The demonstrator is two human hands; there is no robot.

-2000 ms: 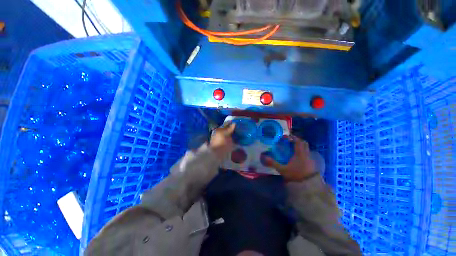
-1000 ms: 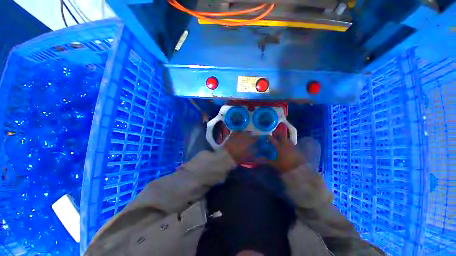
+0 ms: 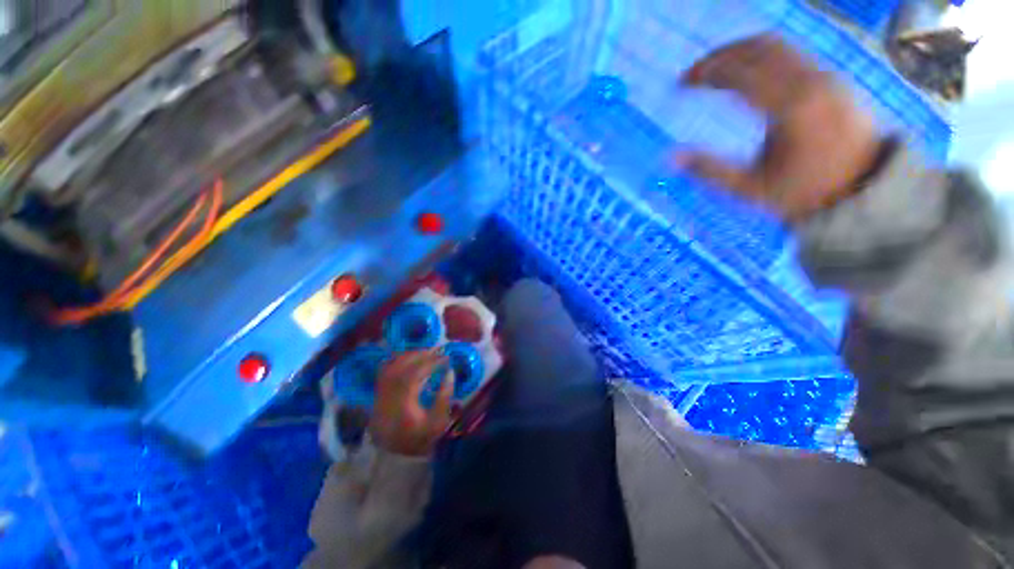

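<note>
The white holding tray (image 3: 330,420) lies low in front of me, beside the blue ledge. Blue plastic parts (image 3: 411,326) sit in several of its holes, and one upper hole shows red and holds no part. My left hand (image 3: 409,402) is over the lower side of the tray, its fingers at a blue part; whether it grips the part is unclear. My right hand (image 3: 795,128) is raised over the right-hand blue crate (image 3: 667,239), blurred, with thumb and fingers apart and no part visible in it.
The blue press ledge with red buttons (image 3: 347,289) runs diagonally above the tray. Orange hoses (image 3: 167,261) and a yellow strip (image 3: 284,189) lie along the press. A few blue parts (image 3: 606,89) show in the right crate. Another blue crate (image 3: 145,500) is at lower left.
The view has swung to the right. My right hand has left the tray and moved out over the right crate. My left hand stays at the tray.
</note>
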